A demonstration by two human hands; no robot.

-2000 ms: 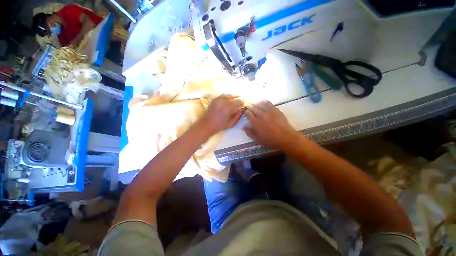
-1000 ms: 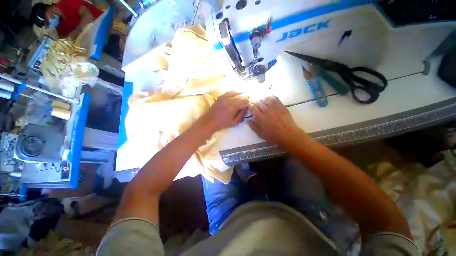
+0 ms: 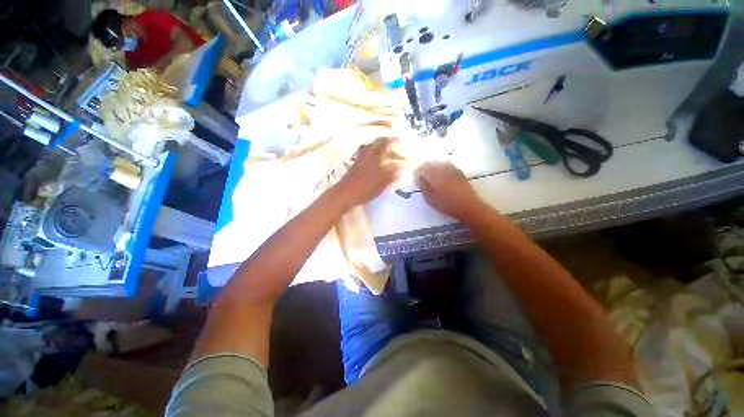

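A cream garment piece (image 3: 285, 183) lies bunched on the left of the white machine bed, with one end hanging over the front edge. My left hand (image 3: 374, 169) holds the cloth just in front of the needle area (image 3: 436, 122). My right hand (image 3: 443, 186) is beside it on the right, fingers curled at the fabric edge. The cloth between my hands is washed out by the lamp, so the fingertips' exact hold is unclear. The white JACK sewing machine (image 3: 522, 57) stands behind.
Black shears (image 3: 571, 147), light blue snips (image 3: 515, 153) and a dark green tool (image 3: 539, 147) lie right of the needle. A black pouch (image 3: 718, 126) sits at the right. A cream heap (image 3: 693, 326) is below right. A person in red (image 3: 159, 39) sits far left.
My hands have moved slightly apart, the left toward the needle area. The cloth under my left hand has shifted and its hanging end looks narrower. The camera view has shifted.
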